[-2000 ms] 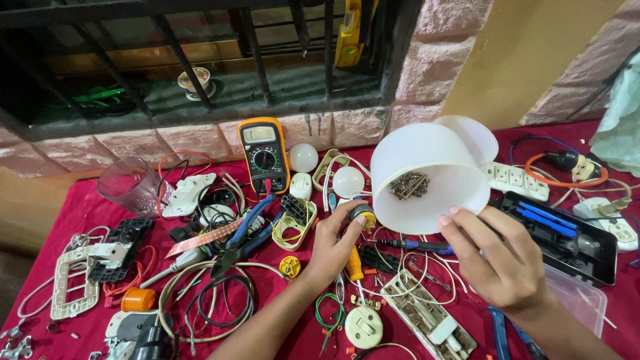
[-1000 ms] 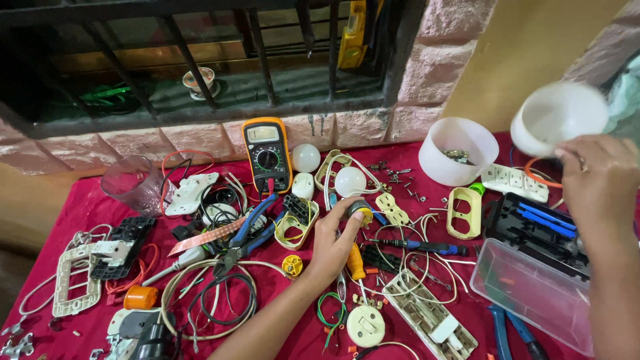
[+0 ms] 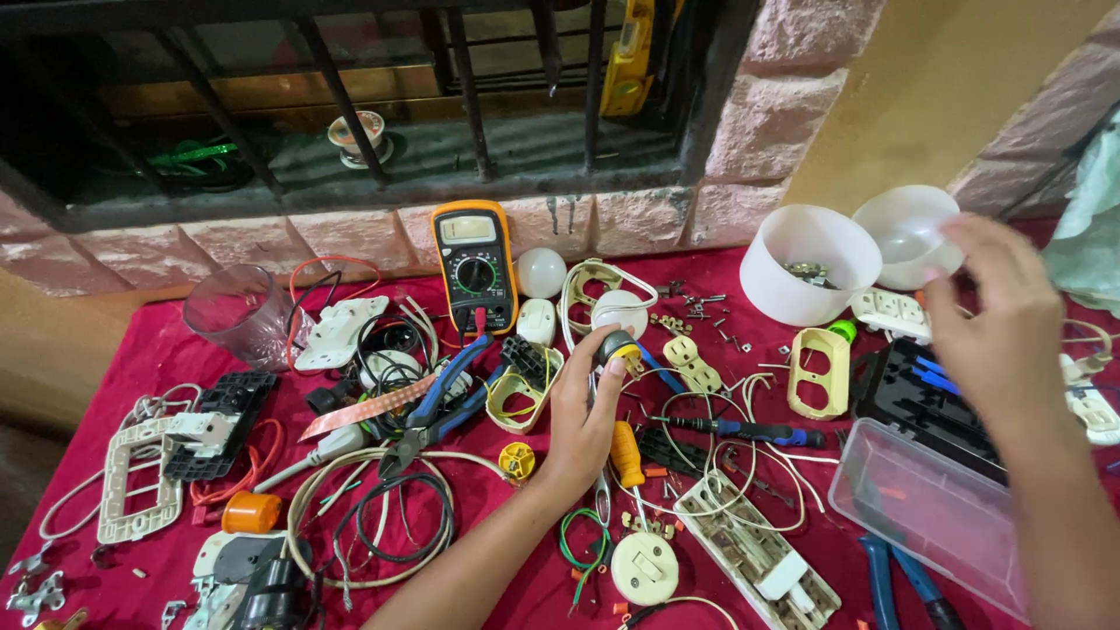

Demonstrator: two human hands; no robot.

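Note:
My left hand holds a black and yellow electrical plug between thumb and fingers, over the middle of the red cloth. My right hand is at the right with its fingers apart, beside an upright white plastic bowl; whether a fingertip touches its rim I cannot tell. Left of that bowl stands a white round container with small metal parts inside. Near my left hand lie a cream outlet, an orange-handled screwdriver and a blue-handled screwdriver.
An orange multimeter leans at the back wall. Blue-handled pliers, coiled cables and a clear glass lie left. A clear plastic box, black case and power strip are right. Barred window behind.
The white container, earlier tilted over the cloth, now stands upright at the back right. My right hand has set the white bowl down beside it. My left hand keeps the plug.

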